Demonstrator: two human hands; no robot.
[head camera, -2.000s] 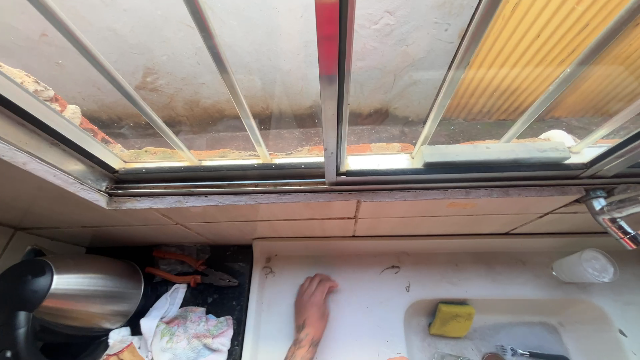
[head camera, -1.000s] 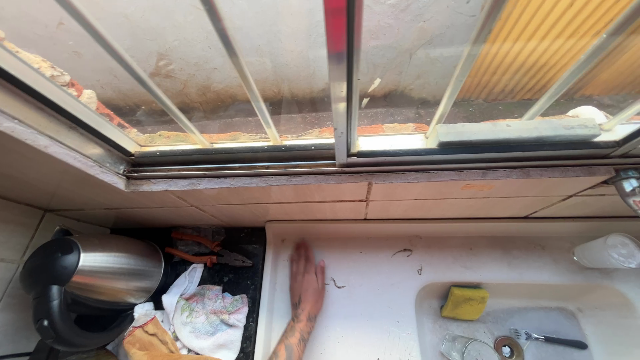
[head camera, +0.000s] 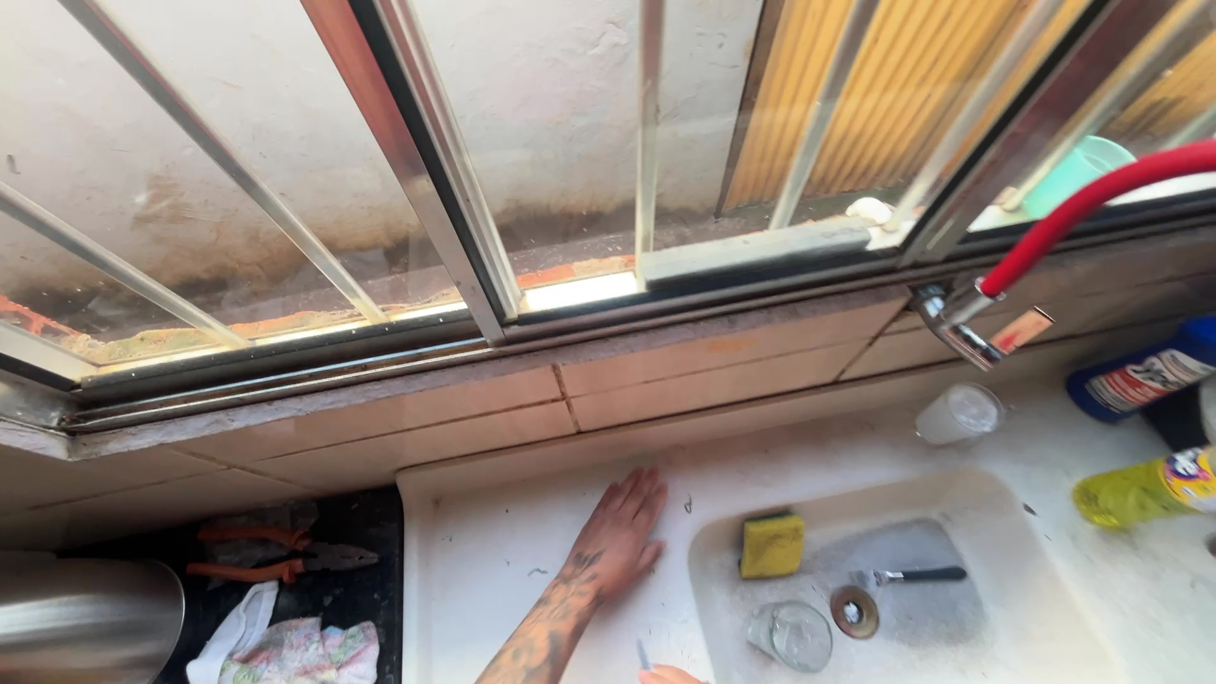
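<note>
My left hand (head camera: 617, 532), with a tattooed forearm, lies flat, palm down, on the white drainboard (head camera: 475, 570) left of the sink basin. Its fingers point toward the tiled wall and its thumb is spread to the right. Only the fingertips of my right hand (head camera: 670, 674) show at the bottom edge, beside a thin pale blue object (head camera: 643, 654); whether they grip it is unclear. The basin to the right contains a yellow sponge (head camera: 772, 545), a clear glass (head camera: 793, 635) and a black-handled fork (head camera: 920, 575) near the drain (head camera: 854, 611). Small dark bits lie on the drainboard.
Orange-handled pliers (head camera: 285, 556), a patterned cloth (head camera: 304, 651) and a metal kettle (head camera: 85, 613) stand or lie at left. A cloudy cup (head camera: 959, 414), a faucet (head camera: 959, 328) with a red hose, a blue bottle (head camera: 1145, 375) and a yellow-green bottle (head camera: 1130, 492) are at right. A barred window is ahead.
My left hand has moved right across the drainboard, from near its left back corner toward the basin. Fingertips of my right hand have come in at the bottom. The view has swung right.
</note>
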